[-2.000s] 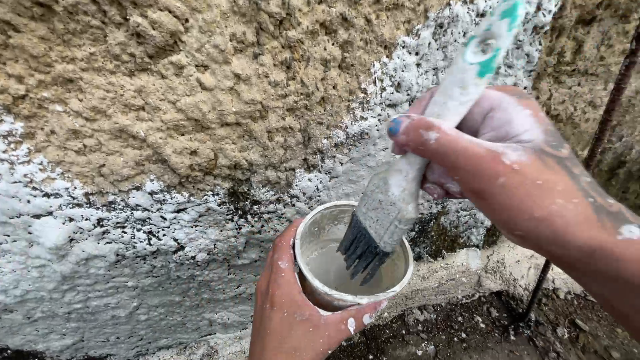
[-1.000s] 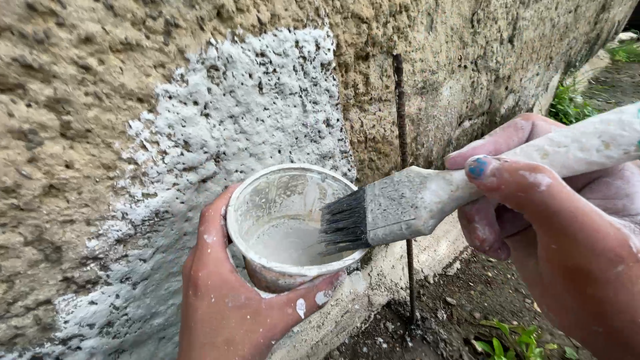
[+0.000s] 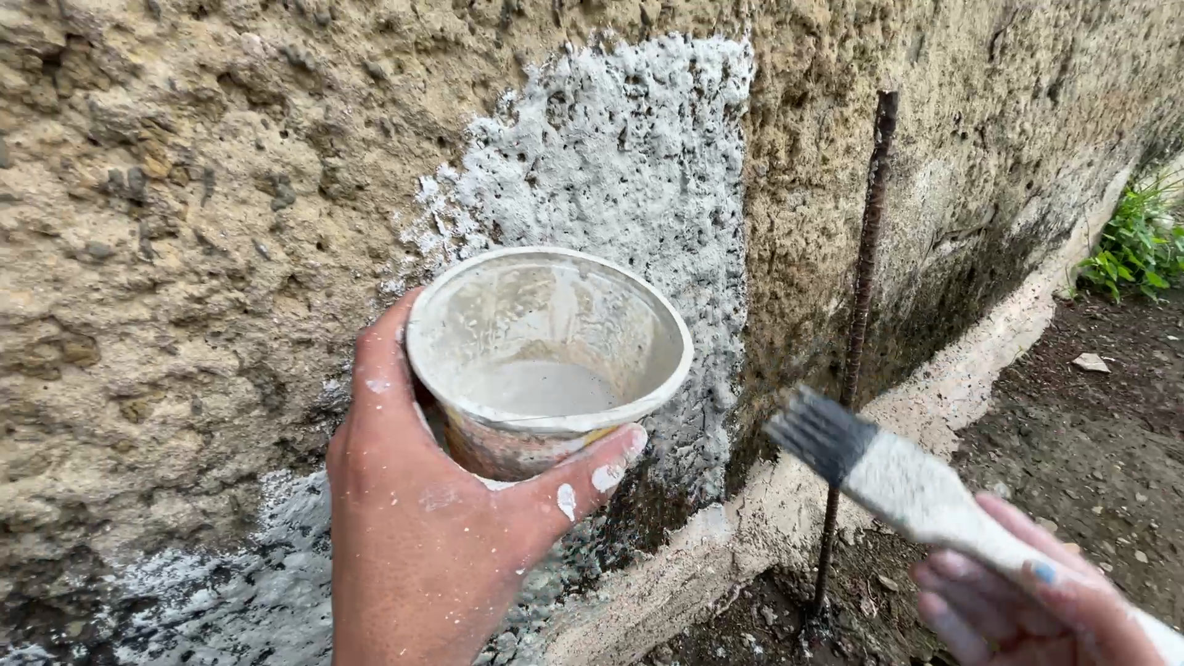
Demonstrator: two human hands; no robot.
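My left hand (image 3: 444,499), spotted with white paint, is wrapped around a plastic cup (image 3: 550,421) with whitish paint (image 3: 546,387) low inside it. At the lower right my right hand (image 3: 1027,583) grips the handle of a paintbrush (image 3: 911,486). The dark bristles point up and left, clear of the cup and to its right. Behind the cup a patch of white paint (image 3: 620,148) covers part of the rough wall (image 3: 231,231), with a straight right edge. The lower end of the brush handle runs out of view.
A rusty rebar rod (image 3: 862,277) stands upright from the soil, just behind the brush tip. A pale concrete ledge (image 3: 934,398) runs along the foot of the wall. Bare soil (image 3: 1091,435) lies at the right, with green weeds (image 3: 1133,245) against the ledge.
The brush was inside the cup in both earlier frames; now it is out, to the cup's right and lower. The left hand still holds the cup. The view has swung to the right along the wall.
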